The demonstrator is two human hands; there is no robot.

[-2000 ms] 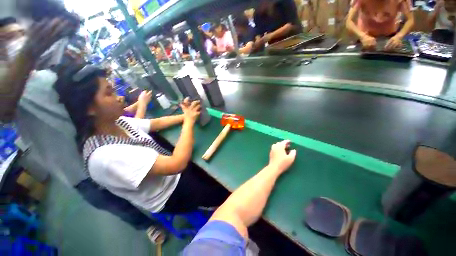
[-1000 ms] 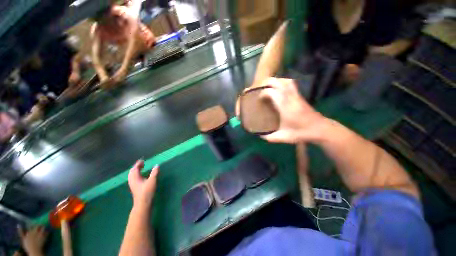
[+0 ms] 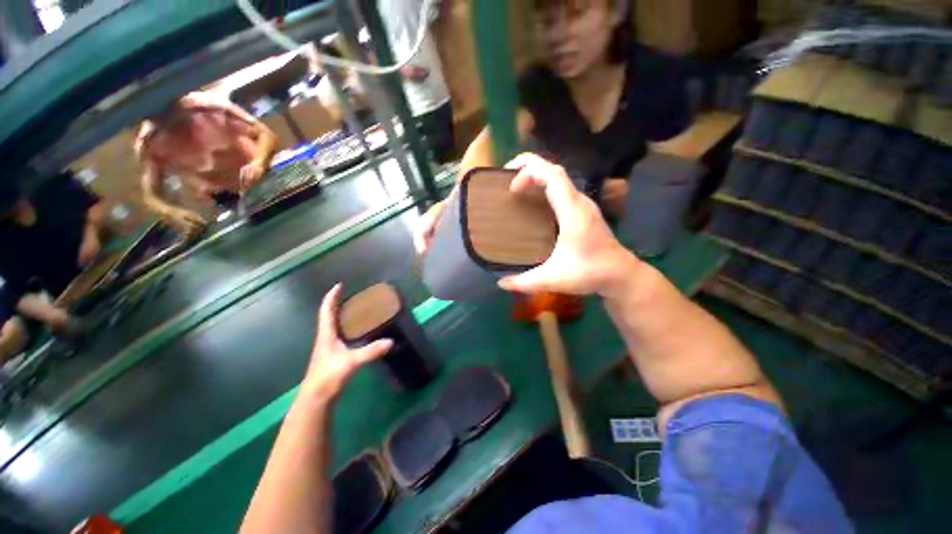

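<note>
My right hand point(image 3: 579, 235) grips a grey speaker body point(image 3: 449, 256) near its top, held tilted above the bench with its wood-brown top point(image 3: 509, 219) towards me. Another person's fingers point(image 3: 426, 227) show at its far left side. My left hand point(image 3: 339, 360) is around the upper end of a standing dark speaker body point(image 3: 409, 360) with a brown top point(image 3: 370, 311), thumb across its near side. Several end covers point(image 3: 420, 446) lie dark side up near the bench edge. A mallet point(image 3: 561, 370) with orange head and wooden handle lies right of them, its head partly hidden.
A person in black point(image 3: 611, 115) is beyond the held body, beside a green post point(image 3: 495, 83) and another grey body point(image 3: 660, 203). Stacked grey bodies point(image 3: 825, 209) stand at right. The conveyor belt point(image 3: 219, 334) runs at left. A power strip point(image 3: 635, 429) is below the bench edge.
My left hand has moved from free space to the standing body. The held body is lower and more of its grey side shows. The view has turned right.
</note>
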